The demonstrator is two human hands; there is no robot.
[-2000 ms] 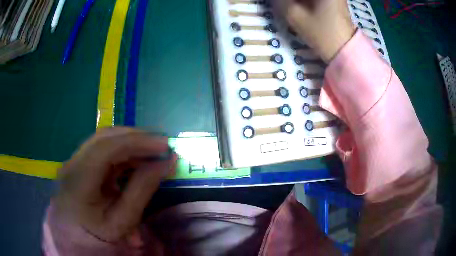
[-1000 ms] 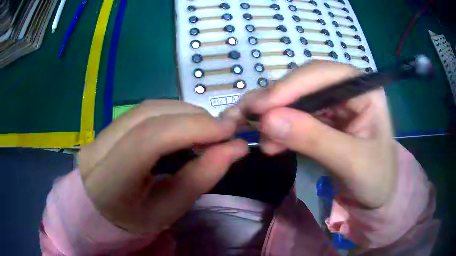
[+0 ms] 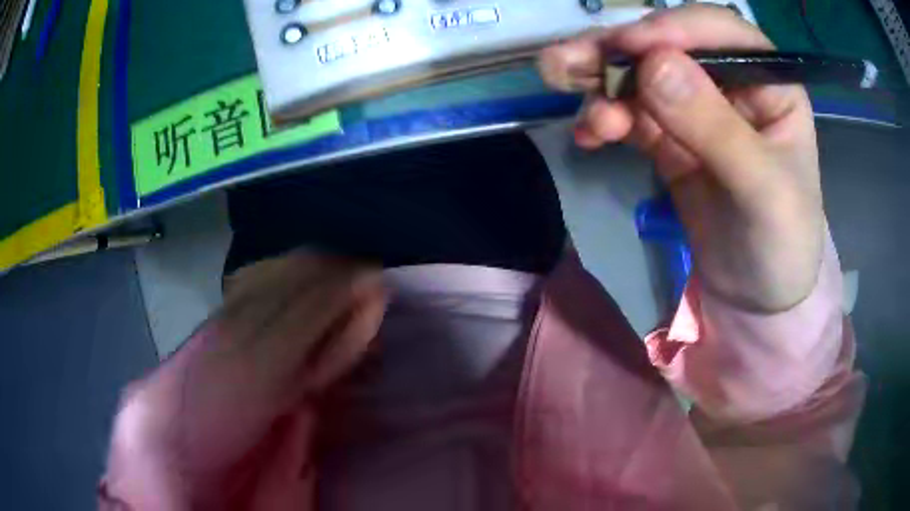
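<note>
My right hand is raised over the bench edge, shut on the black probe pen. The pen points left; its tip end is at my thumb and fingers. My left hand is low in front of my lap, away from the bench, and strongly blurred; whether it holds something cannot be told. The white foam tray is cut off by the top edge. It shows a few dark-rimmed discs joined by tan slots, and a boxed label. My right fingers partly cover its right side.
The green sign lies at the bench edge, partly under the tray's corner. Yellow tape and blue tape mark the mat. A blue pen is far left. A perforated strip is far right. A blue object shows below the bench.
My hands, together at the fingertips a second ago, are now apart; the left has dropped toward my lap. The right keeps the pen. The view has shifted, showing more of the sign and less tray.
</note>
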